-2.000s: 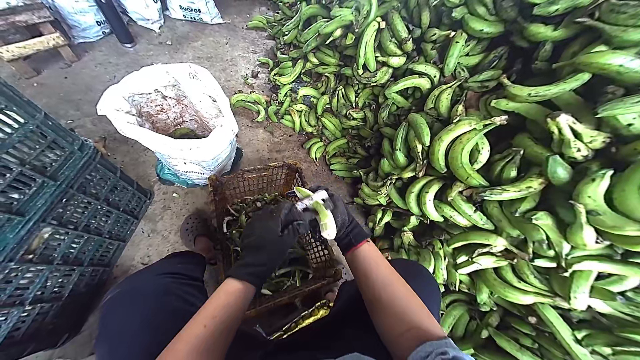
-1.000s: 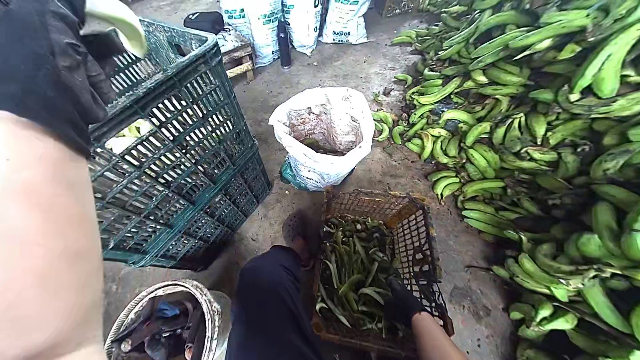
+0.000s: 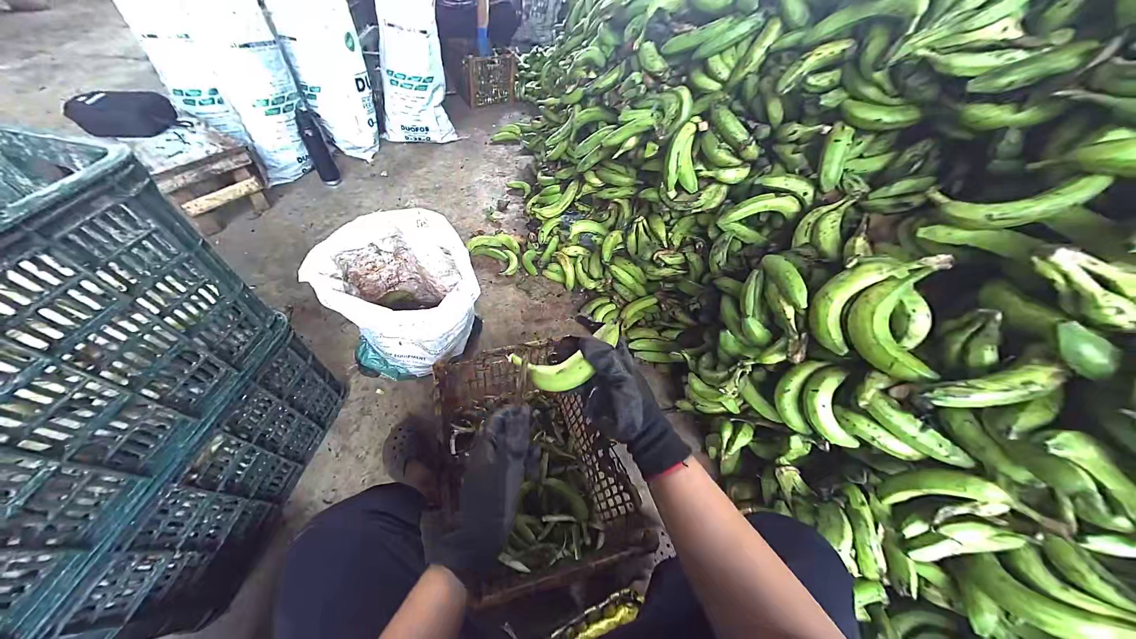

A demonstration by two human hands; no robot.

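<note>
My right hand (image 3: 619, 399), in a dark glove with a red-edged cuff, grips a green plantain (image 3: 561, 373) over the far side of a brown plastic crate (image 3: 606, 479). My left hand (image 3: 488, 484), gloved too, is raised over the crate's left part, a little below the plantain; whether its fingers hold something small is not plain. Green peels (image 3: 555, 506) lie in the crate between my knees. A large heap of green plantains (image 3: 799, 266) spreads along my right side.
Stacked green plastic crates (image 3: 133, 355) with pale pieces inside stand on the left. An open white sack (image 3: 413, 333) is beyond my crate. Farther back are printed white sacks (image 3: 333, 71), a dark bottle (image 3: 317, 146), a wooden pallet (image 3: 213, 182) and a small crate (image 3: 491, 80).
My left hand has come back from the stacked green crates, where it held a pale peeled plantain. My right hand has risen from the peels and now holds a green plantain. The view has shifted.
</note>
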